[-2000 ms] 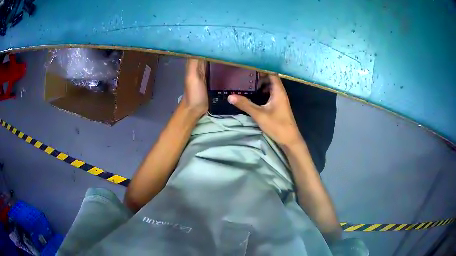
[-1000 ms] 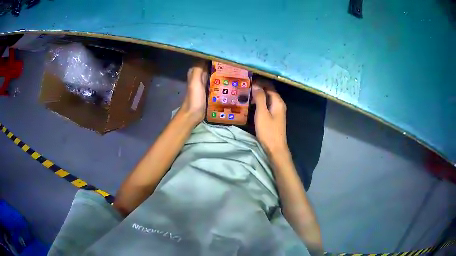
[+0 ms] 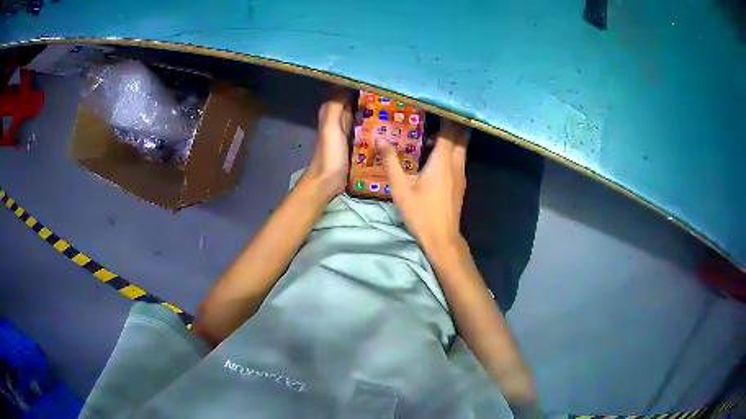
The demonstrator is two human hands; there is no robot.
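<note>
A smartphone with a lit orange screen and a grid of icons lies over my lap, just below the bench edge. Its top end is close to the edge. My left hand holds it along its left side. My right hand is at its right side, with the thumb over the screen and the other fingers spread away beyond the right edge. Those fingertips are partly hidden by the bench edge.
The teal bench curves across the top. Small dark parts lie at its far left, and a black piece at upper right. A cardboard box with clear plastic stands on the floor at left, near yellow-black tape.
The phone screen has gone from a dark view to icons, and the icon layout has changed since. My right thumb has moved off the screen and back over it. The view has shifted slightly.
</note>
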